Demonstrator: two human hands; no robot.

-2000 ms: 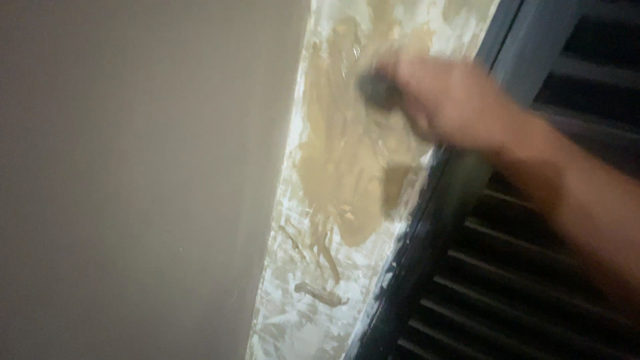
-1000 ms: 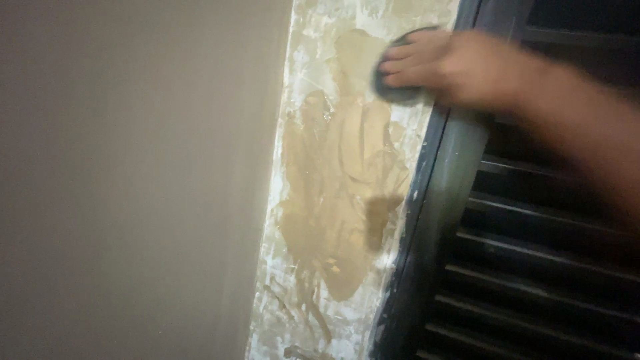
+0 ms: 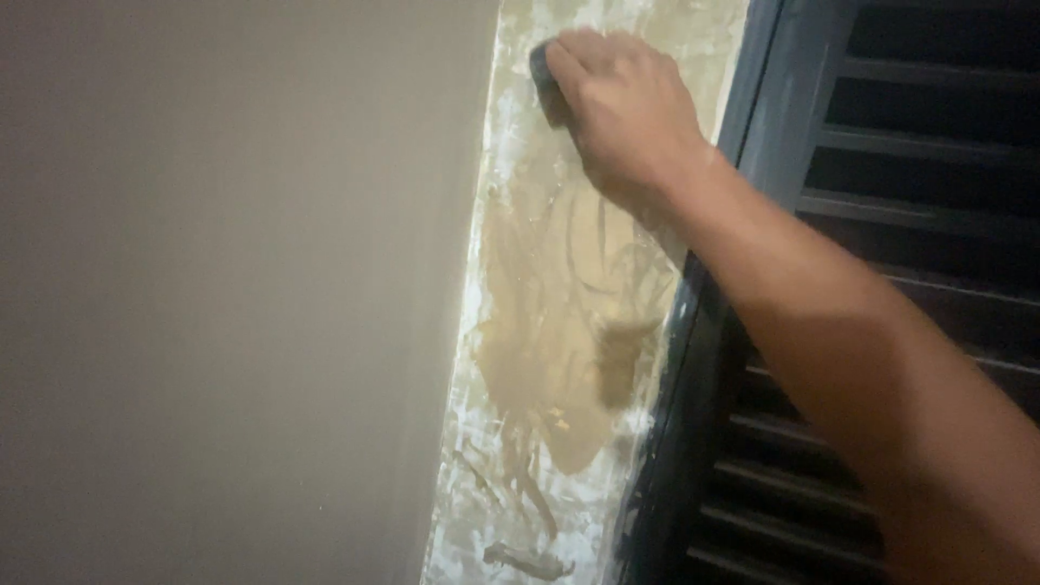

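My right hand [image 3: 630,97] reaches in from the lower right, its fingers closed on a dark rounded pad [image 3: 546,77]. The pad is at the upper part of a narrow whitish, patchy wall strip [image 3: 508,130], near its left edge; the hand hides much of it. Below the hand, wet-looking tan paste [image 3: 528,325] is spread unevenly over the strip, with ridges and smears. A separate thin lump of paste [image 3: 528,561] sticks to the strip near the bottom. My left hand is not in view.
A plain grey-brown wall surface [image 3: 244,284] fills the left side. On the right, a dark frame [image 3: 699,349] borders the strip, beside dark horizontal louvres [image 3: 918,301]. My forearm crosses in front of the frame and louvres.
Since one second ago, my right hand has moved with the pad from the strip's right side to near its left edge. Two seconds ago it was closer to the main paste patch.
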